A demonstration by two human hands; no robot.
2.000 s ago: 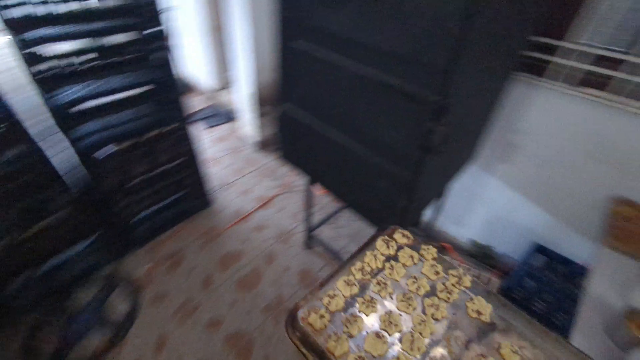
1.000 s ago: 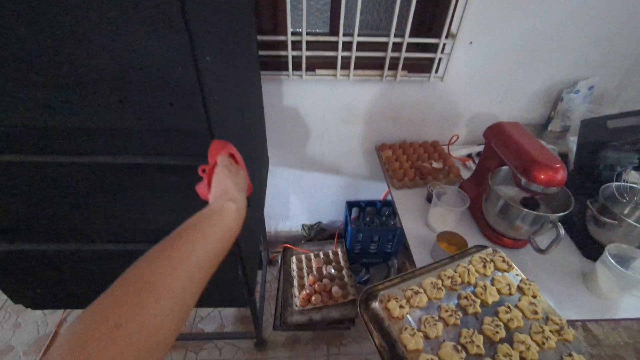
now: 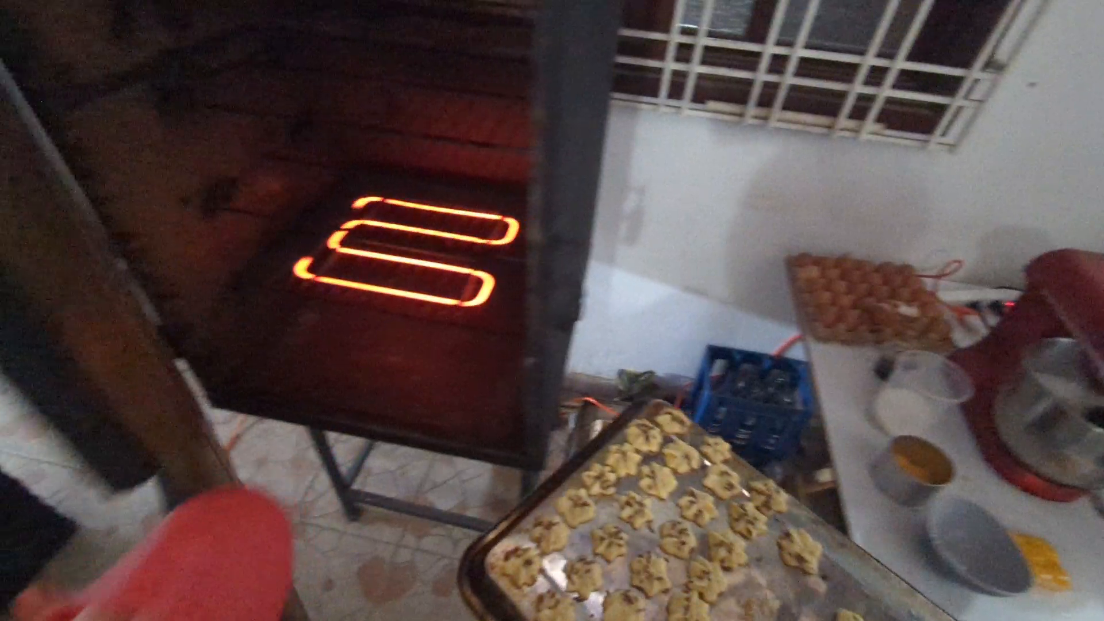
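Note:
A red oven mitt point(image 3: 216, 552), blurred, is at the lower left beside the edge of the open oven door point(image 3: 112, 302). Only a sliver of my left hand point(image 3: 39, 605) shows at its lower left; its fingers are hidden, so its grip cannot be told. Inside the dark oven point(image 3: 362, 371) a looped heating element point(image 3: 397, 297) glows orange. A metal baking tray point(image 3: 841, 539) of flower-shaped cookies point(image 3: 660, 481) with dark bits on top tilts at the bottom centre, in front of the oven. My right hand is out of view, and what supports the tray is not seen.
On the white table point(image 3: 832, 388) at right are a carton of eggs point(image 3: 867, 302), a red stand mixer point(image 3: 992, 388), plastic tubs and a grey bowl point(image 3: 979, 545). A blue crate point(image 3: 750, 401) of glass bottles stands between table and oven. The oven's metal legs point(image 3: 336, 474) rest on tile.
The oven door, closed one second ago, is open, and its glowing inside shows. My left hand with the red mitt has moved from the door's face to the lower left.

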